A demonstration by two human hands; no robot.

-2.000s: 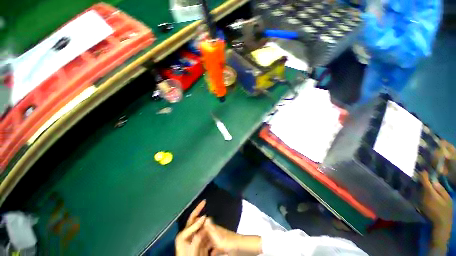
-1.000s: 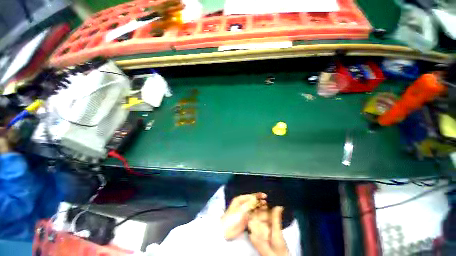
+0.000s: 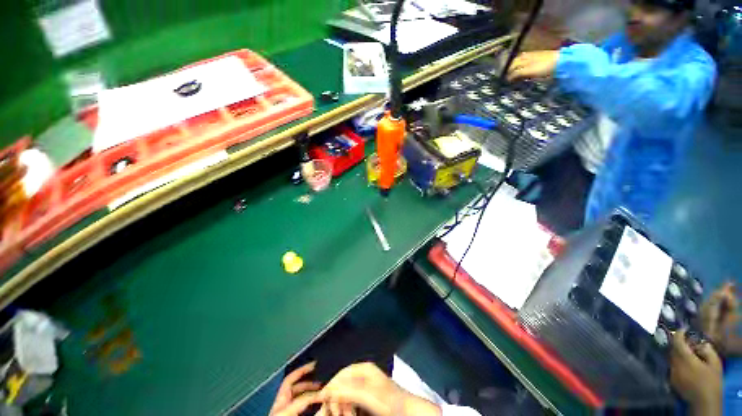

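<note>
My left hand [image 3: 293,392] and my right hand [image 3: 364,388] are together below the bench edge, at the bottom of the view and partly cut off. The right hand lies over part of the left. Some left fingers are spread, with nothing seen in them; what lies between the hands is hidden. A small yellow piece [image 3: 292,262] lies on the green mat. Thin silver tweezers [image 3: 378,229] lie to its right. Neither hand touches them.
An orange screwdriver [image 3: 390,151] hangs beside a red bin [image 3: 339,154] and a blue-yellow soldering station [image 3: 440,166]. A salmon tray [image 3: 281,93] lies on the shelf. At right, a neighbour's hands touch blister trays [image 3: 561,325]; a person in blue [image 3: 651,106] reaches over trays behind.
The view swung left, then back right. My hands stay together, with the right now over the left. The person in blue at the rear now has an arm stretched over the trays.
</note>
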